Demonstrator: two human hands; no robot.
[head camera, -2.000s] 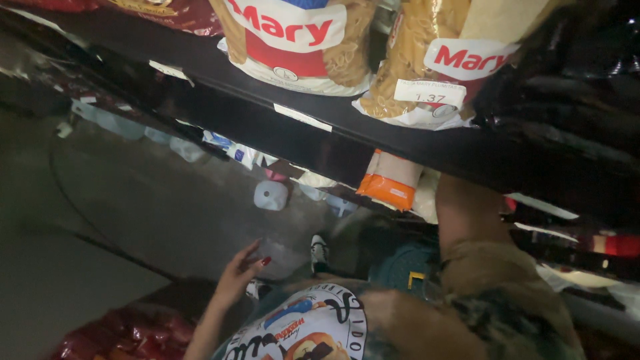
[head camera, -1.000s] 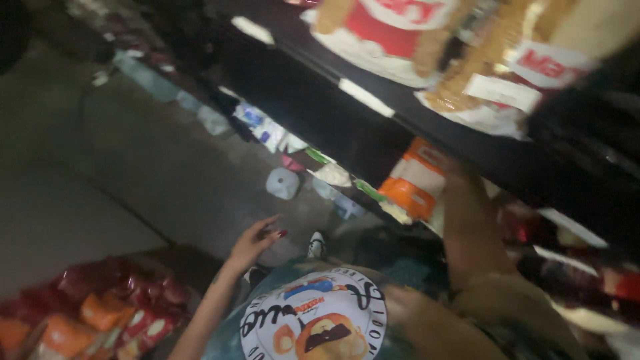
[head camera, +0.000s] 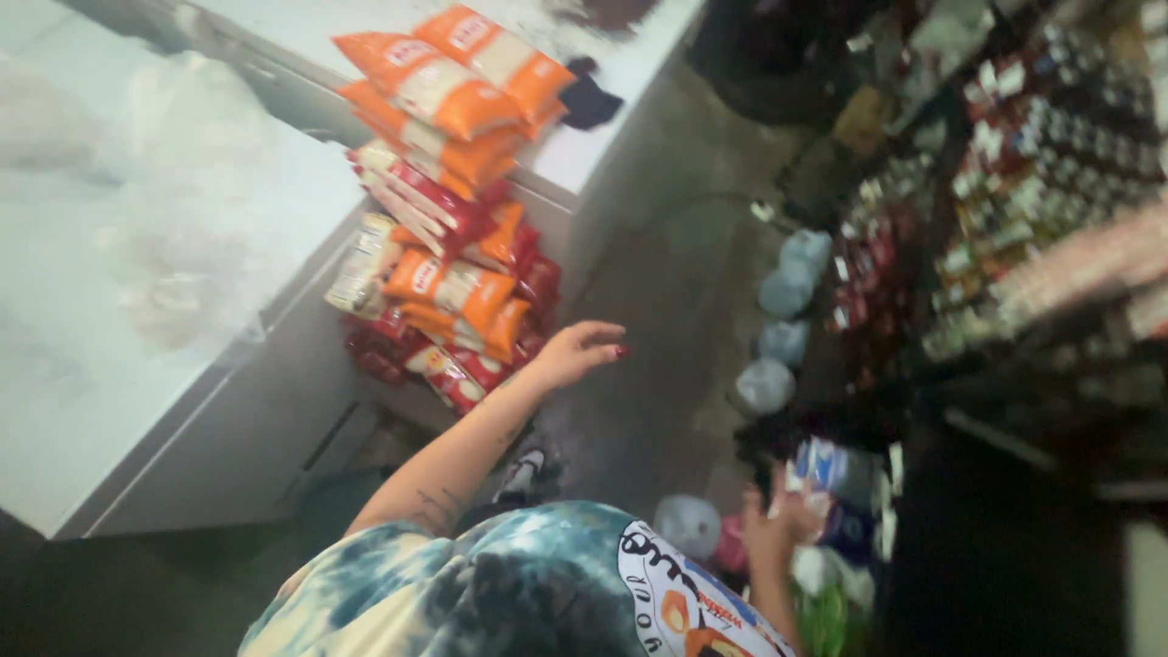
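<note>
My left hand (head camera: 584, 354) is held out over the floor with its fingers apart and nothing in it, just right of a pile of packages. Orange and white bags (head camera: 452, 283) and red bags (head camera: 452, 376) make up that pile, and more orange bags (head camera: 429, 82) lie stacked above them at the corner of a white surface. My right hand (head camera: 780, 516) is blurred, with its fingers spread, and appears to hold nothing. Beside it are a blue and white package (head camera: 821, 464) and a green package (head camera: 824, 619) on the dark shelf; contact with them cannot be told.
White chest-like counters (head camera: 182, 365) stand at the left, with pale plastic bags (head camera: 196, 119) on top. Large translucent jugs (head camera: 765, 385) line the floor (head camera: 639, 274) of the aisle. Crowded shelves (head camera: 1049, 182) run along the right. My shoe (head camera: 522, 474) shows below my left arm.
The view has swung left towards the counters. My right hand has left the orange and white bag at the shelf and is now lower down with spread fingers. My left hand remains extended.
</note>
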